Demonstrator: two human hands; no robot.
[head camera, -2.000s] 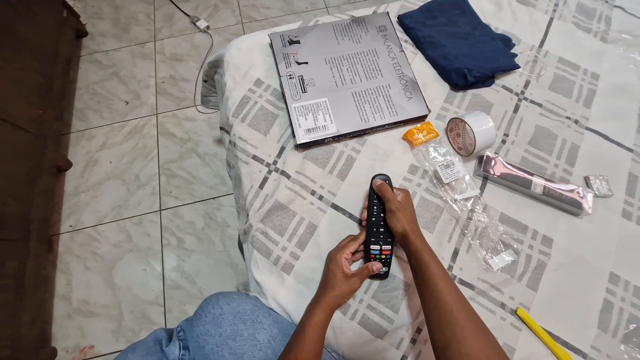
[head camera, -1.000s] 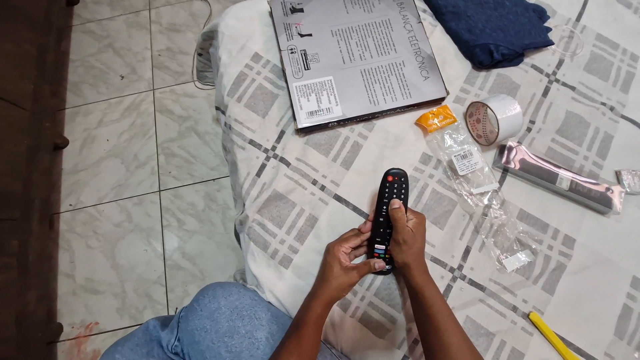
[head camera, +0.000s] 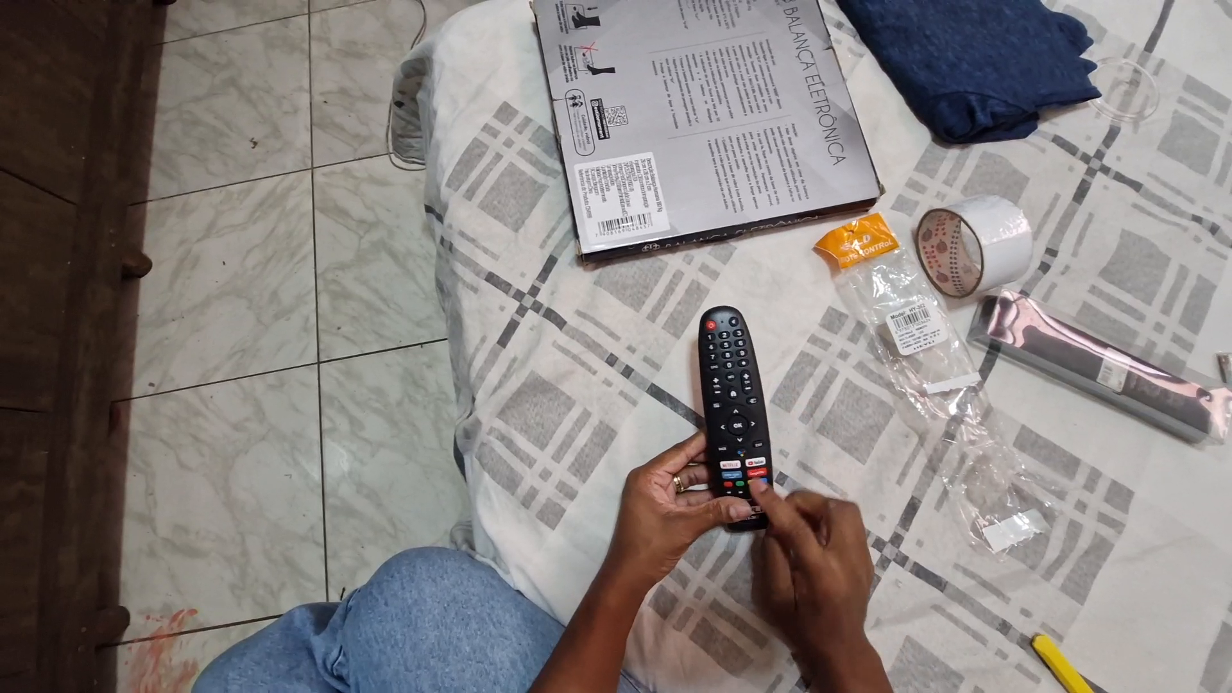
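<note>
A black remote control (head camera: 736, 395) with a red power button and coloured keys lies in my left hand (head camera: 664, 520), whose thumb rests over its lower end and whose fingers are behind its left edge. A ring shows on one of those fingers. My right hand (head camera: 813, 558) is at the lower right of the remote, index fingertip on the lower coloured keys and the other fingers curled, holding nothing that I can see. To the right lies a clear plastic sleeve (head camera: 948, 385) with an orange header (head camera: 859, 241) and a white label.
A grey electronic scale box (head camera: 712, 115) lies on the plaid bedcover (head camera: 549, 404). Further right are dark blue cloth (head camera: 972, 58), a white tape roll (head camera: 1001, 241), a pinkish wrapped long pack (head camera: 1107, 366) and a yellow object (head camera: 1059, 664). Dark wooden furniture (head camera: 67, 289) stands at left.
My right hand has moved down from the upper keys of the remote to its lower coloured keys. My left hand keeps hold of the lower end.
</note>
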